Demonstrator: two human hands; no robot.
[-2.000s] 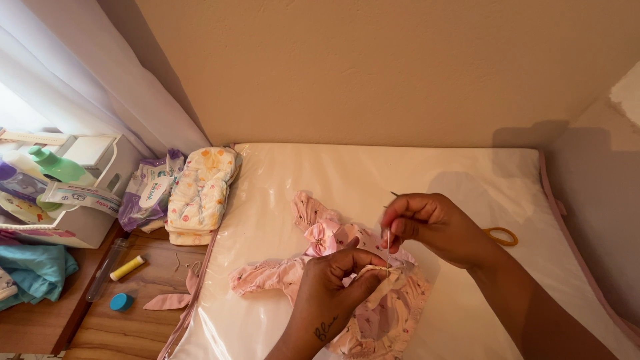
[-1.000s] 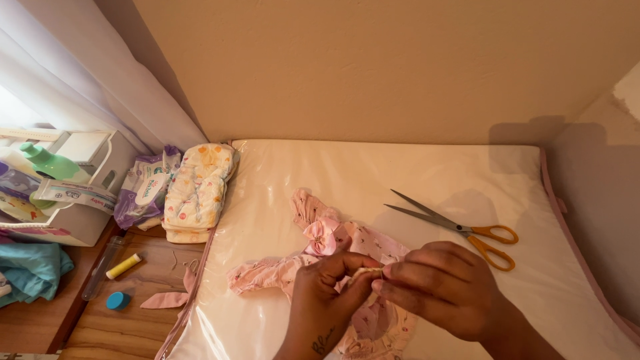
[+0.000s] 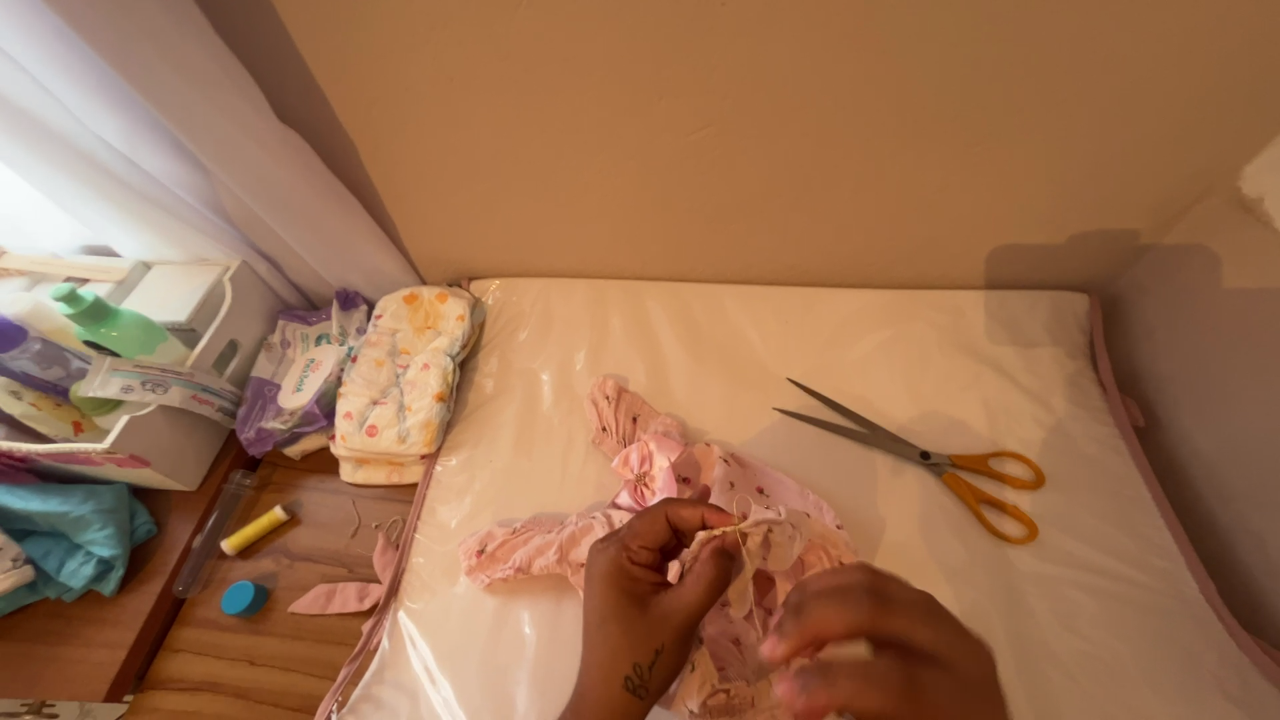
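My left hand [image 3: 660, 590] pinches the edge of a small pink printed garment [image 3: 540, 548] between thumb and fingers. A pink satin bow [image 3: 645, 472] sits on the garment, which lies on a plastic-covered changing mat [image 3: 540, 370]. At the pinched edge a pale thread [image 3: 742, 510] makes a small loop. My right hand [image 3: 880, 645], blurred, is just right of and below the left, over the garment's lower part; whether it holds a needle or thread cannot be seen. Scissors with orange handles [image 3: 930, 458] lie with blades parted, right of the garment.
Left of the mat are a folded diaper stack [image 3: 400, 385], a wipes pack [image 3: 300, 375] and a white caddy [image 3: 190, 440] with bottles. On the wooden surface [image 3: 200, 665] lie a yellow thread spool [image 3: 255, 530], a blue cap [image 3: 244, 598], a clear tube [image 3: 215, 535] and pink fabric strips [image 3: 338, 598].
Two seconds ago the right hand was raised and covered most of the scissors; it then came down to the garment edge. Now it is lower, apart from the left hand, which still pinches the fabric.
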